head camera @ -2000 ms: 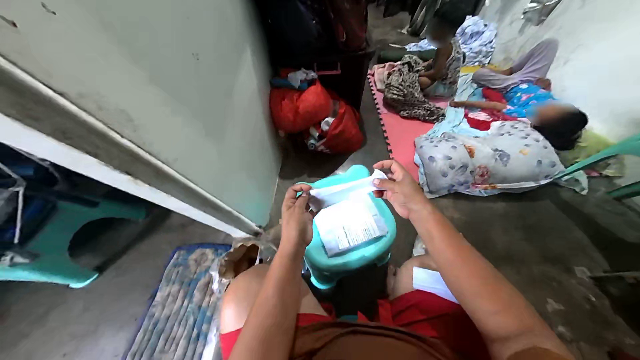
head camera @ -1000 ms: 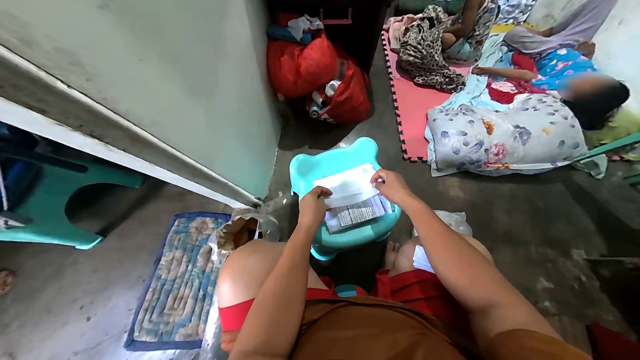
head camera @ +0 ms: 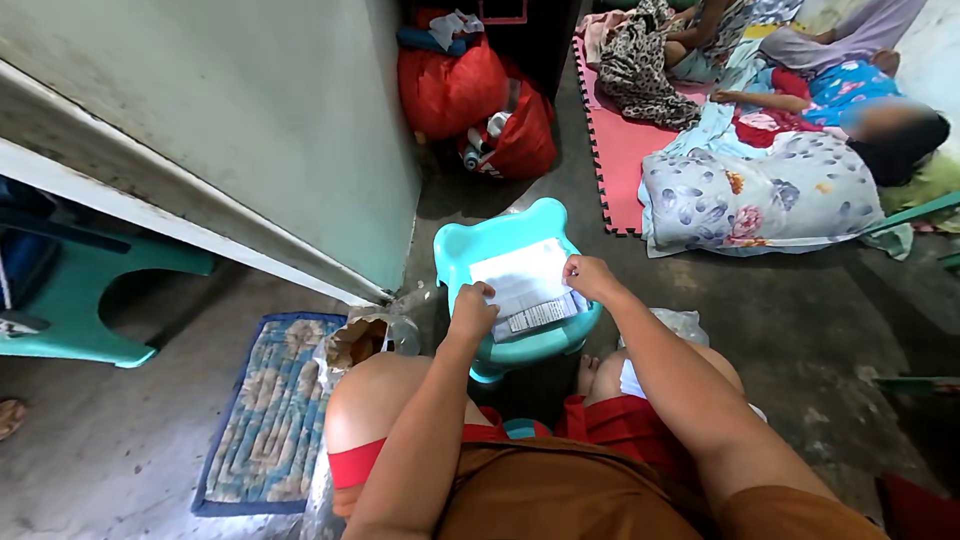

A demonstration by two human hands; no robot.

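Observation:
A white sheet of paper [head camera: 521, 275] lies over a small turquoise plastic stool [head camera: 495, 234] between my knees. My left hand [head camera: 474, 309] pinches the sheet's lower left part, and my right hand [head camera: 590, 279] pinches its right edge. Beneath the sheet, nearer to me, rest printed papers [head camera: 541, 315] that bear writing. Another white paper [head camera: 631, 379] lies on my right thigh, partly hidden by my right forearm.
Red plastic bags [head camera: 457, 90] sit by the wall beyond the stool. At the right, two people are on a pink foam mat [head camera: 626, 161], beside a flowered pillow [head camera: 757, 196]. A quilted mat [head camera: 274, 420] and an open brown paper bag [head camera: 358, 341] lie on the left.
Two seconds ago both hands held the white paper up as a narrow strip above the stool; now it is spread wider and lies lower over the stool. The view has tilted down.

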